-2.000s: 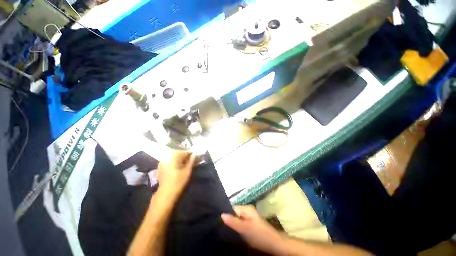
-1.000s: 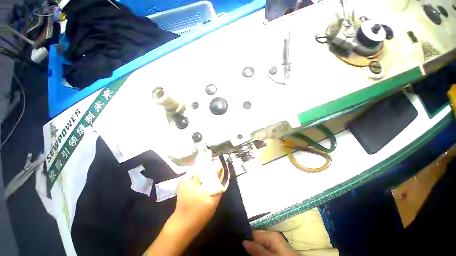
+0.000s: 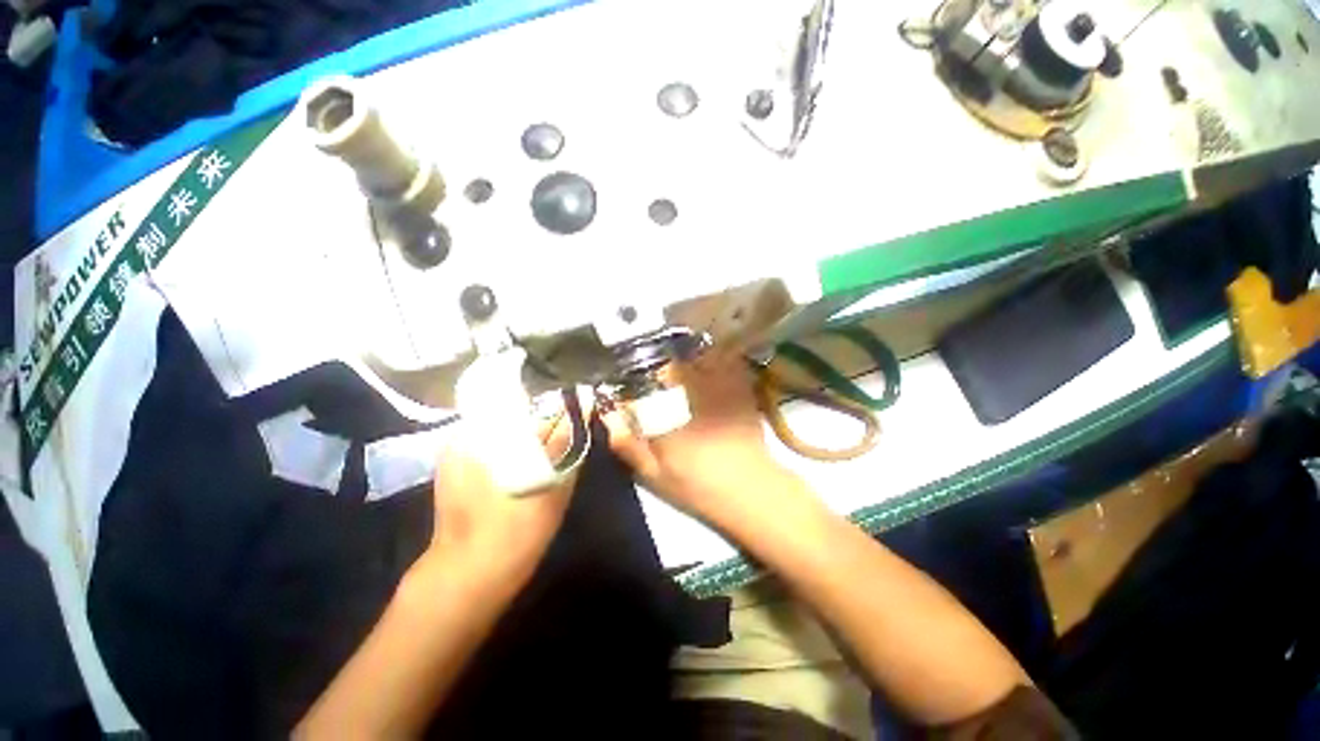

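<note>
A black garment piece lies over the left of the table and under the sewing machine head. Pale trim pieces lie on the black cloth left of the needle area. My left hand is on the cloth just below the head's left end, its fingertips partly hidden by white machine parts and glare. My right hand is close beside it at the presser foot area, its fingertips partly hidden under the head. Whether either hand pinches the cloth cannot be made out.
Scissors with one green and one orange-tan loop lie right of my right hand. A dark flat smartphone lies farther right, near an orange-yellow block. A blue tray with black cloth stands behind. Cardboard shows at lower right.
My right hand has moved from the cloth's near right edge up to the needle area, beside my left hand. The view has shifted and come closer to the machine head.
</note>
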